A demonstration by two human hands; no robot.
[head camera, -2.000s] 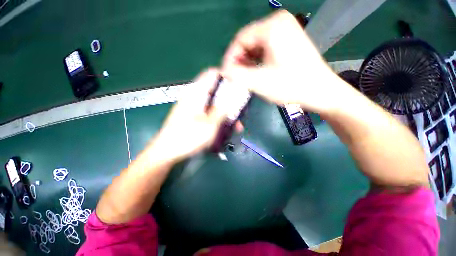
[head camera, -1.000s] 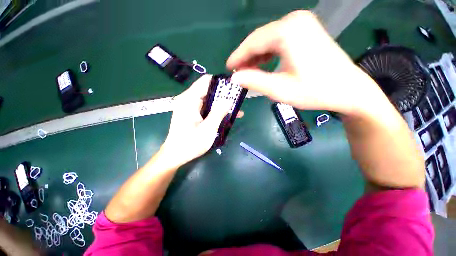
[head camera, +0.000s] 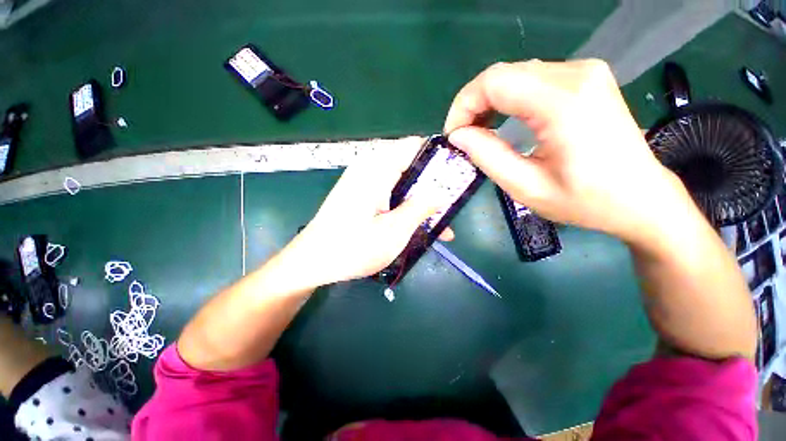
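My left hand [head camera: 366,215] holds a black phone housing [head camera: 444,183] tilted above the bench, its white patterned keypad board facing up. My right hand [head camera: 552,146] is at the upper end of the housing, thumb and index fingertips pinched at its edge. Whether a tiny part is between them cannot be told. A small white connector [head camera: 389,294] hangs on a thin wire at the lower end of the housing. A blue-violet pointed tool [head camera: 465,268] lies on the bench just beyond the housing. Another phone housing [head camera: 532,231] lies to the right, partly behind my right hand.
Phone housings [head camera: 269,82] lie on the belt beyond the pale rail [head camera: 284,158]. White rings [head camera: 135,323] lie heaped at left beside another housing [head camera: 37,277]. A neighbour's dotted sleeve [head camera: 73,409] is at lower left. A black fan [head camera: 715,164] and trays [head camera: 765,267] are at right.
The held housing is tilted further right, with both hands shifted right in view. My right fingertips have come down onto its upper edge. Belt housings have shifted left. The neighbour's sleeve has come into view.
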